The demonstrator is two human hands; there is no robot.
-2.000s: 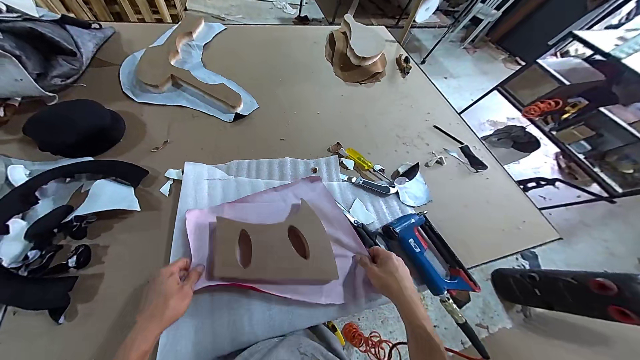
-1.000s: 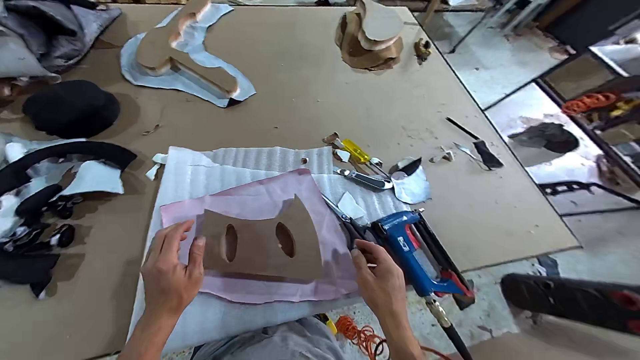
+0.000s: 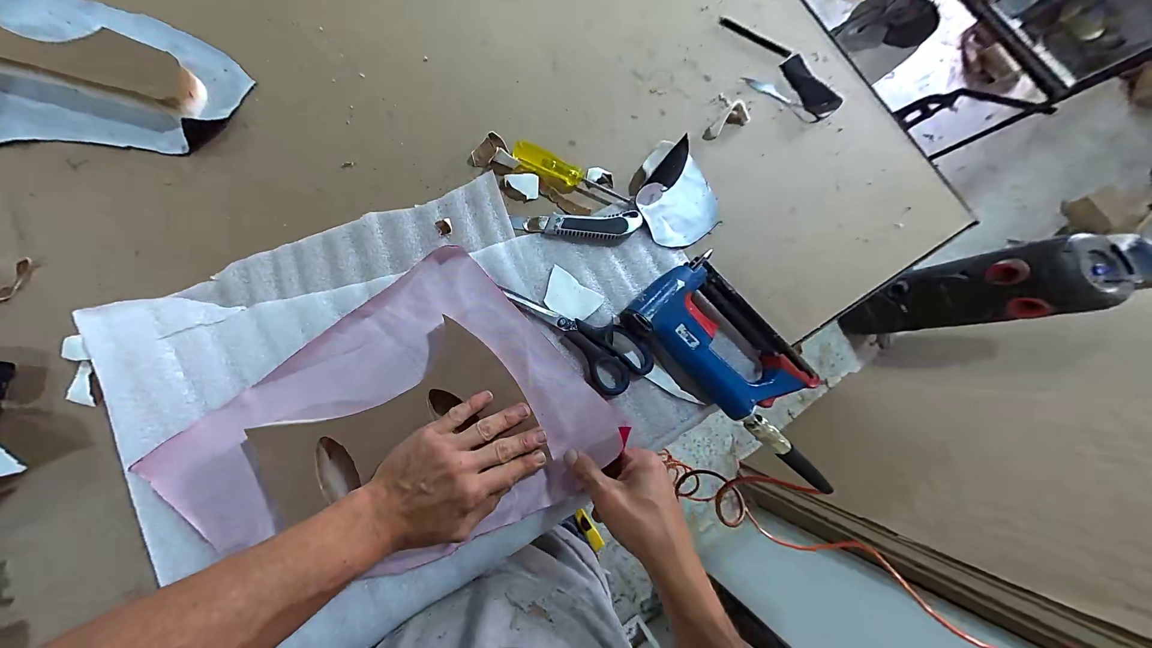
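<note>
My left hand [image 3: 459, 472] lies palm down, fingers spread, on a brown board panel [image 3: 396, 441] with two oval holes. Under the panel is a pink fabric sheet [image 3: 333, 369], spread on white foam sheeting [image 3: 171, 360]. At the fabric's lower right corner, my right hand [image 3: 630, 490] pinches its edge between thumb and fingers; a bit of red shows there. Scissors with black handles [image 3: 598, 346] rest just above that corner. To their right lies a blue pneumatic stapler [image 3: 702, 333] with its hose fitting towards me.
A utility knife [image 3: 589, 225], a yellow-handled screwdriver [image 3: 549, 166] and scraps lie beyond the foam. At the upper left is a brown part on light material [image 3: 216, 81]. An orange coiled hose [image 3: 738, 504] hangs past the edge of the table [image 3: 864, 207]. A black padded bar [image 3: 972, 283] stands right.
My left hand has moved from the panel's left side onto its middle. My right hand has taken hold of the fabric corner. Panel and fabric are turned. The view has shifted and tilted.
</note>
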